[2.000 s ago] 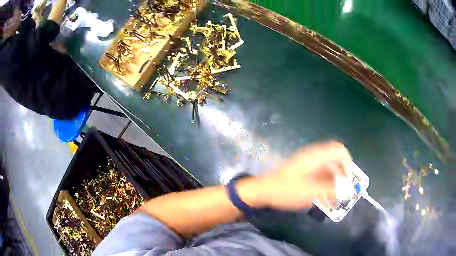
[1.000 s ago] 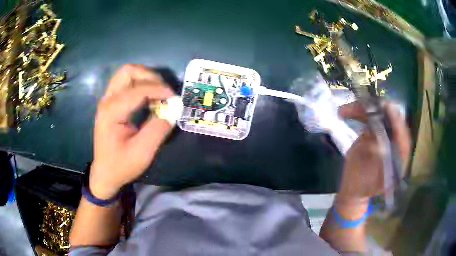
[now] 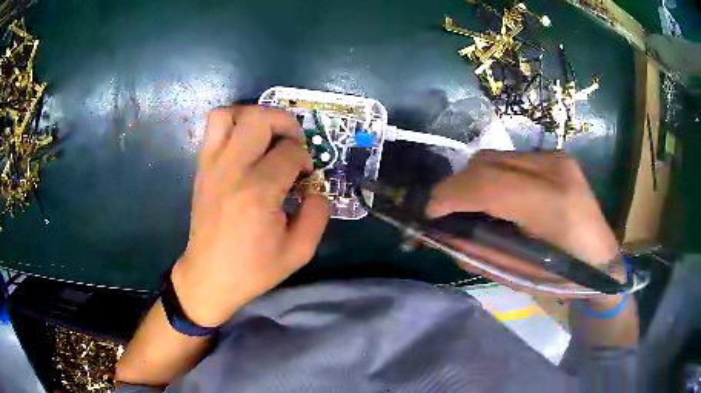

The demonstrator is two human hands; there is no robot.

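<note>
The white, rounded-square housing [image 3: 369, 165] lies open on the dark green mat, with a green circuit board [image 3: 318, 142], a blue component [image 3: 363, 138] and brass strips inside. A white cord [image 3: 426, 139] leaves its right side. My left hand [image 3: 254, 203] covers the housing's left part, thumb and fingers pinched on a brass piece at its lower middle. My right hand [image 3: 523, 207] is closed around a dark long-handled tool [image 3: 500, 238] with a pale cord along it. The tool's tip end is at the housing's lower right; the exact tip is blurred.
Loose brass strips [image 3: 21, 115] lie at the far left. More strips with dark leads [image 3: 530, 77] lie at the upper right. Clear plastic [image 3: 488, 130] sits beyond my right hand. A brown ledge [image 3: 642, 153] runs along the right. A crate of brass pieces [image 3: 84, 357] is at the lower left.
My left hand has moved right, over the housing with the brass piece. My right hand has brought the dark tool left to the housing's lower right. The view has shifted slightly.
</note>
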